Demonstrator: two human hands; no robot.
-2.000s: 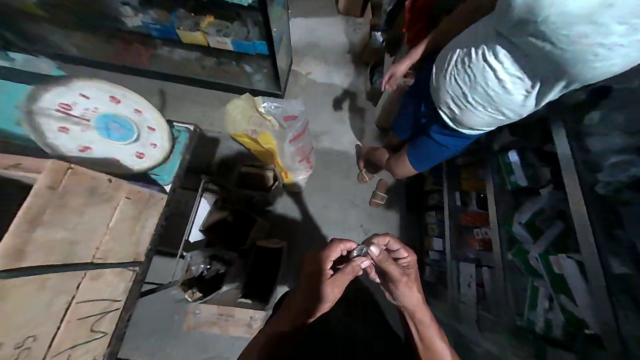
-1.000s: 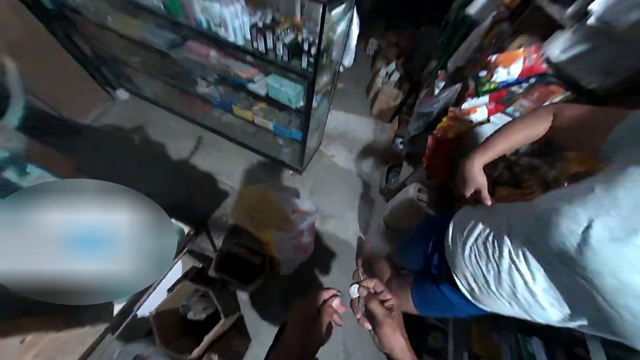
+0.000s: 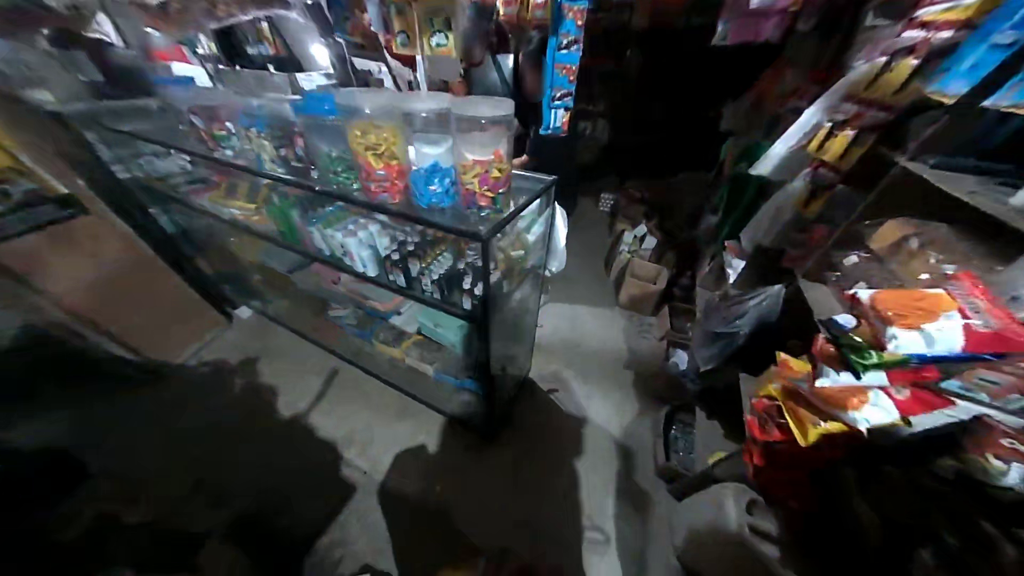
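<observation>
Neither my left hand nor my right hand shows in the head view now, so what they hold is hidden. Ahead on the left stands a glass display case point(image 3: 512, 320) with a dark frame and shelves of small bottles and boxes. Along its top are several clear plastic jars; one holds yellow and red wrapped pieces point(image 3: 380, 156), another blue ones point(image 3: 433, 172), and the jar at the corner point(image 3: 483, 164) holds mixed colours. A strip of blue packets point(image 3: 565, 68) hangs behind them.
A concrete floor aisle point(image 3: 580, 344) runs between the case and the goods at right. Cardboard boxes point(image 3: 642, 286), a pale plastic container point(image 3: 726, 528) and a dark plastic bag point(image 3: 736, 324) stand along its right side. Colourful packets point(image 3: 912, 320) are piled at far right.
The view has swung up towards the display case. Both my hands, the dial scale and the other person, all visible a second ago, are out of view.
</observation>
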